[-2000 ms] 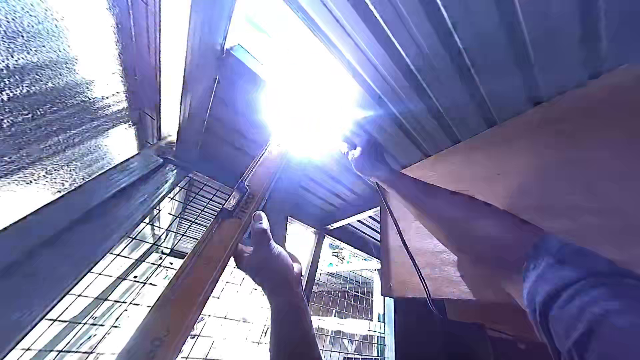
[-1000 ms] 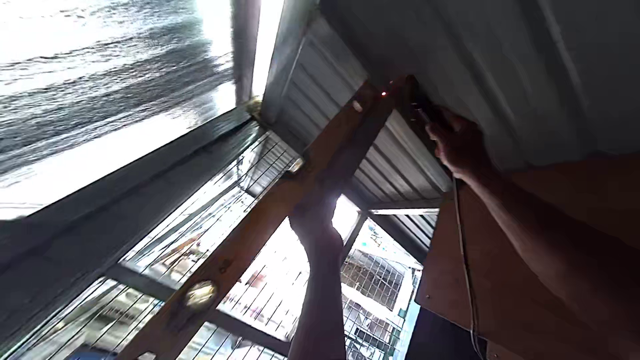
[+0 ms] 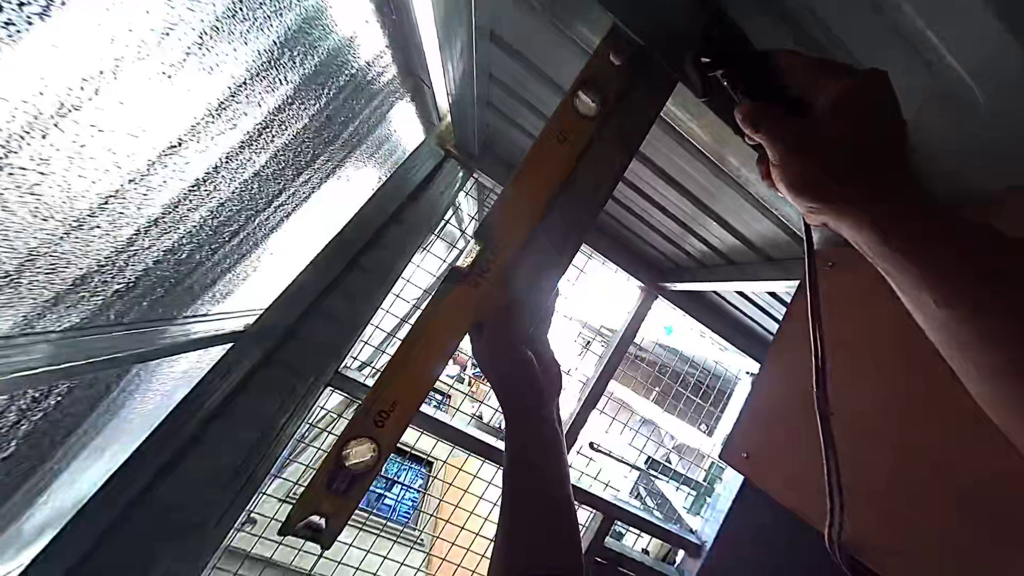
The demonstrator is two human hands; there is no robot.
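My left hand (image 3: 520, 344) grips an orange spirit level (image 3: 416, 360) near its middle, from below. The level slants from lower left up to the overhead metal, and a flat dark bar (image 3: 612, 160) seems to run along its upper part. My right hand (image 3: 832, 128) is closed around a dark tool handle (image 3: 768, 80), probably a welding electrode holder, close to the level's top end. A cable (image 3: 814, 360) hangs down from that hand. The tool's tip is in shadow, so its contact with the metal cannot be told.
Corrugated metal sheet (image 3: 696, 200) lies overhead. A metal beam (image 3: 264, 384) runs diagonally on the left beside shiny foil-like sheeting (image 3: 160, 160). Wire mesh (image 3: 456, 496) in a metal frame stands below, with a window beyond it. A brown panel (image 3: 896, 400) is at the right.
The very bright light at the tool's tip two seconds ago shrank to a small red glow one second ago and no longer shows. Both hands keep their holds. The view has shifted.
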